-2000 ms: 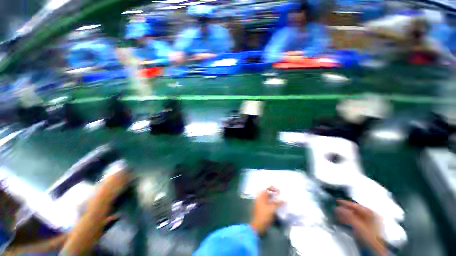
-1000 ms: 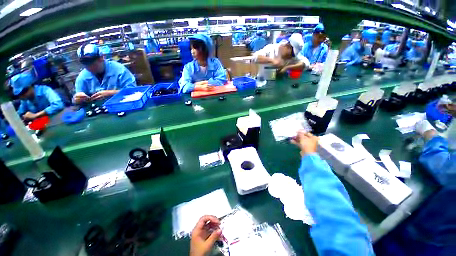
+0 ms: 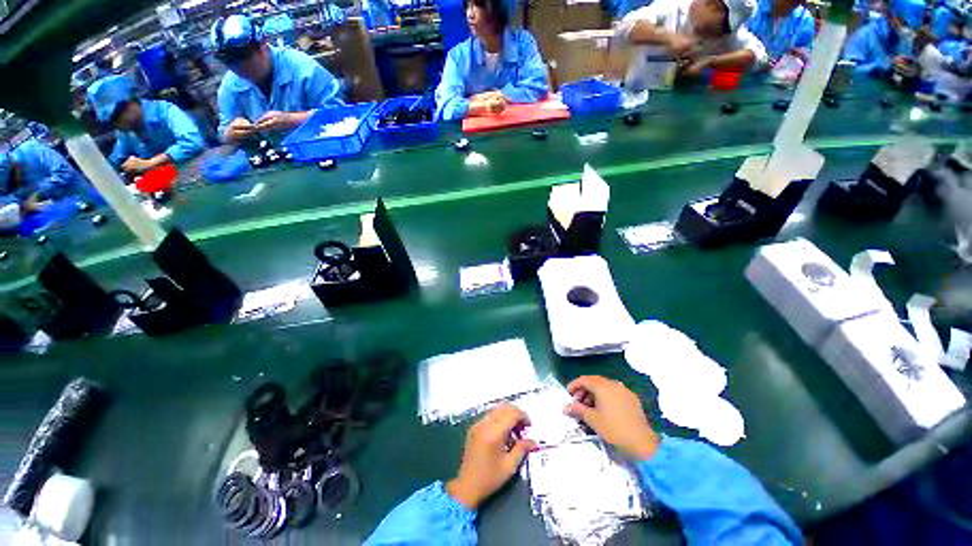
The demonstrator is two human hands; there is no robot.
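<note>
My left hand [image 3: 492,453] and my right hand [image 3: 615,414] are close together low in the centre, both holding a small clear accessory bag [image 3: 551,414] with white contents. The bag is pinched at its left and right edges. It is over the upper end of a loose pile of accessory bags [image 3: 581,491]. A flat bag stack [image 3: 480,379] lies just left of and above my hands. A white insert pad with a centre hole [image 3: 586,320] and overlapping round white sheets [image 3: 682,375] lie beyond and to the right of my right hand.
Black rings [image 3: 288,427] lie heaped at left, a wrapped black roll [image 3: 51,443] far left. Open black boxes [image 3: 362,267] stand in a row beyond. Long white insert blocks [image 3: 853,336] and white curved strips [image 3: 922,315] are at right. Workers sit across the line.
The view has shifted right-to-left across the bench. My right hand has come back from the far bags beside a box to join my left hand at the small bag.
</note>
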